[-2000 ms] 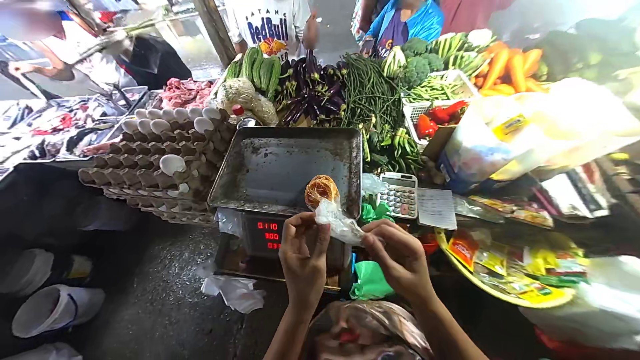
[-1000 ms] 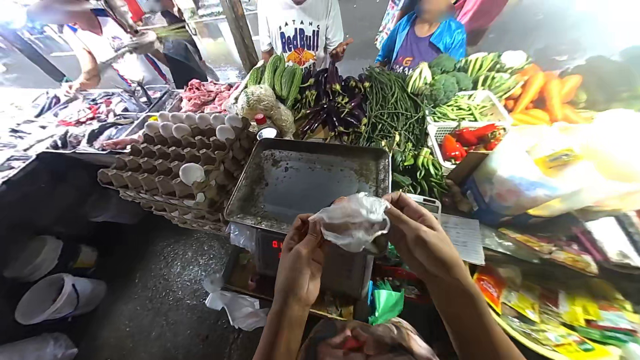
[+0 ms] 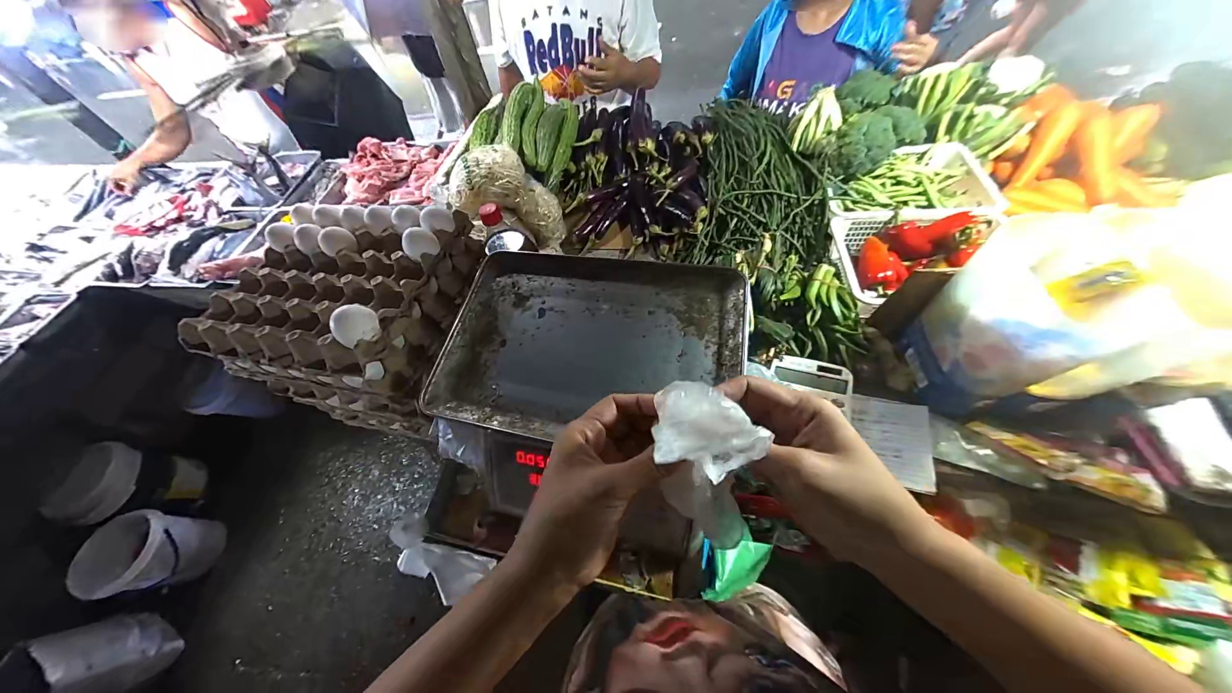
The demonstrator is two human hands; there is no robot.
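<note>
A crumpled clear plastic bag [image 3: 707,430] is held between my two hands in front of the scale. My left hand [image 3: 611,462] pinches its left side, and my right hand [image 3: 804,452] grips its right side. Just beyond them lies the metal tray [image 3: 587,332] of a digital scale, with nothing seen on it. Below the tray the scale's red display [image 3: 531,467] is lit, partly covered by my left hand. Whether anything is inside the bag cannot be told.
Egg trays [image 3: 318,308] are stacked left of the scale. Eggplants [image 3: 640,183], string beans [image 3: 760,183] and a basket of red peppers [image 3: 910,252] lie beyond. A calculator [image 3: 811,375] and a paper sheet [image 3: 890,441] are at right. White buckets [image 3: 144,555] stand lower left. People stand across the stall.
Two seconds ago an orange-brown bundle was on the tray by my hands; it is no longer seen there. The plastic bag, flatter then, is now bunched up between my fingers.
</note>
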